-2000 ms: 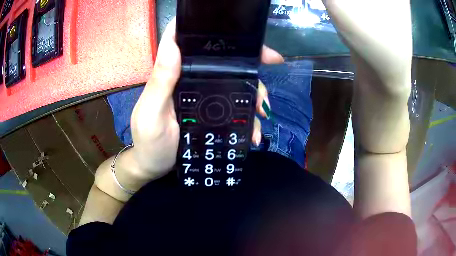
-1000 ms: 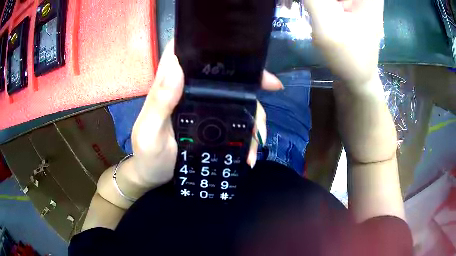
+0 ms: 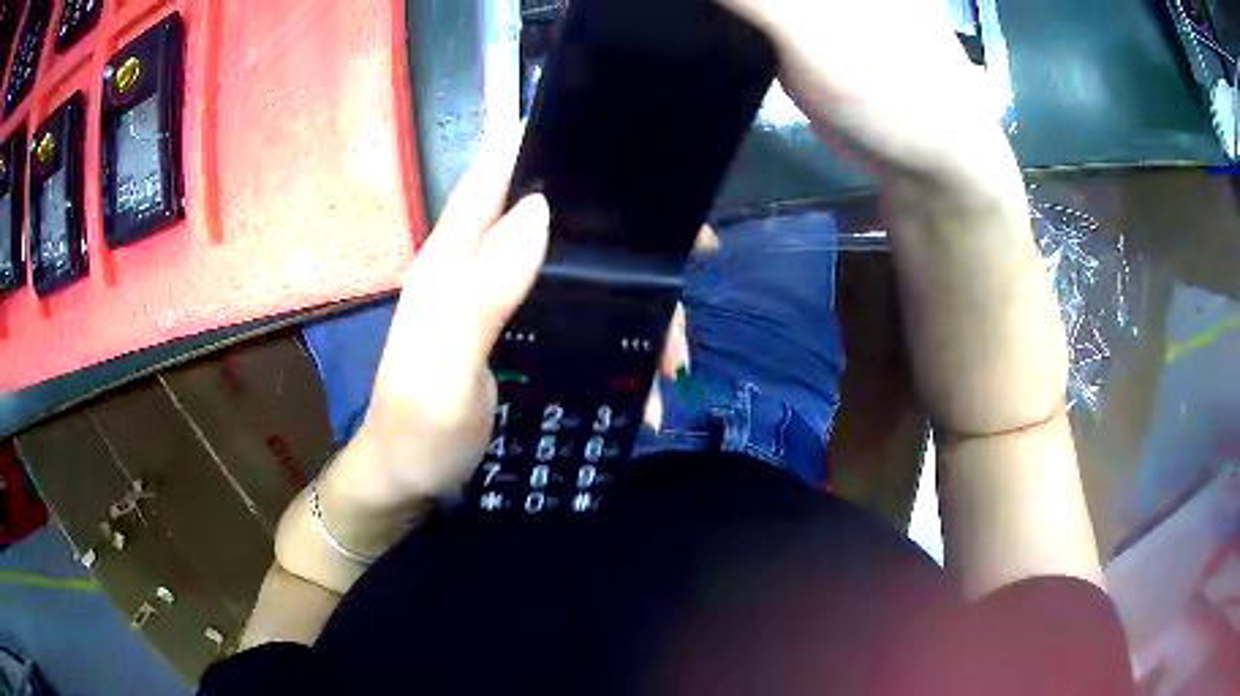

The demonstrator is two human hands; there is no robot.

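Observation:
An open black flip phone [image 3: 585, 326] is tilted in front of my lap, its top leaning right. Its white number keys are blurred, and its dark upper half runs to the top edge. My left hand [image 3: 442, 354] is shut on the phone, thumb near the hinge at the left side and fingertips showing at the right side. My right hand [image 3: 877, 89] is at the upper half's top right corner. Its fingertips are cut off by the top edge, so its grip cannot be told. A small green patch shows by my left fingertips.
A red tray [image 3: 306, 177] with closed black phones [image 3: 143, 136] is at the left. A dark green bench mat [image 3: 1115, 95] is at the right, with shiny film [image 3: 802, 116] partly behind my right hand. Crumpled clear film [image 3: 1088, 299] and brown cardboard [image 3: 177, 476] lie below bench level.
The phone has tilted to the right, and my left thumb now lies over its left edge near the hinge. My right hand has moved left to the phone's upper corner. The tray phones appear lower.

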